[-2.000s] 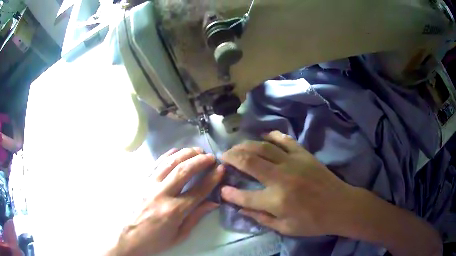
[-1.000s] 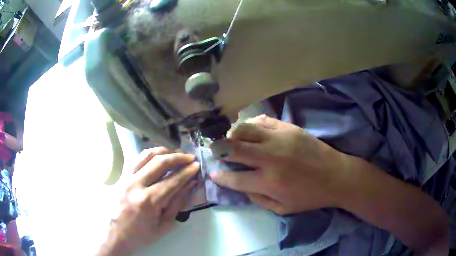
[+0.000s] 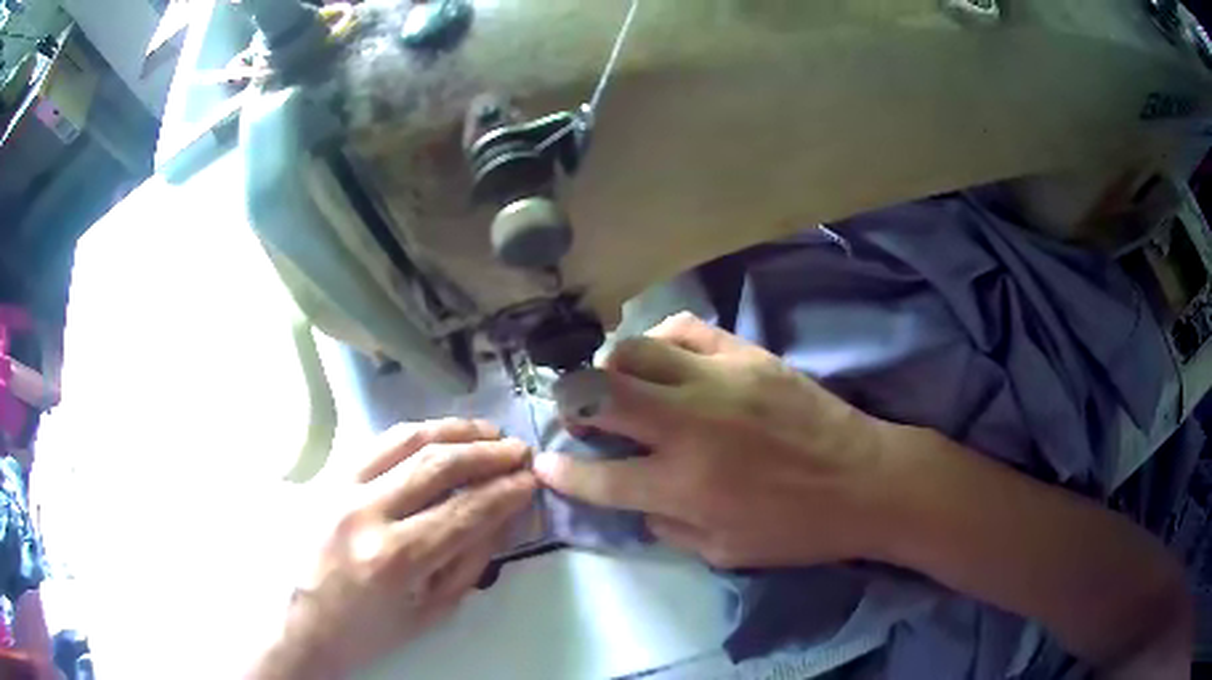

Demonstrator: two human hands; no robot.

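Observation:
The blue-grey garment [image 3: 917,345] lies bunched under the machine arm and hangs over the front edge at the right. Part of it runs under the presser foot [image 3: 526,377]. My left hand [image 3: 425,518] lies flat on the cloth at the left, just in front of the foot, fingertips pressing it. My right hand [image 3: 718,452] rests on the cloth right of the foot, thumb near my left fingertips, other fingers beside the round part by the needle. The cloth under my palms is hidden. The needle tip is too small to tell.
The cream sewing machine [image 3: 798,120] spans the top, with its tension knob [image 3: 530,233] and thread in front. A pale curved piece [image 3: 314,405] stands left of the head. The white table [image 3: 160,438] is glaringly lit. A dark slot line [image 3: 518,561] shows in front of my hands.
Since two seconds ago the head view has shifted, and my right hand has come up beside the foot. Over the last second my left fingertips have moved slightly toward me and meet my right thumb.

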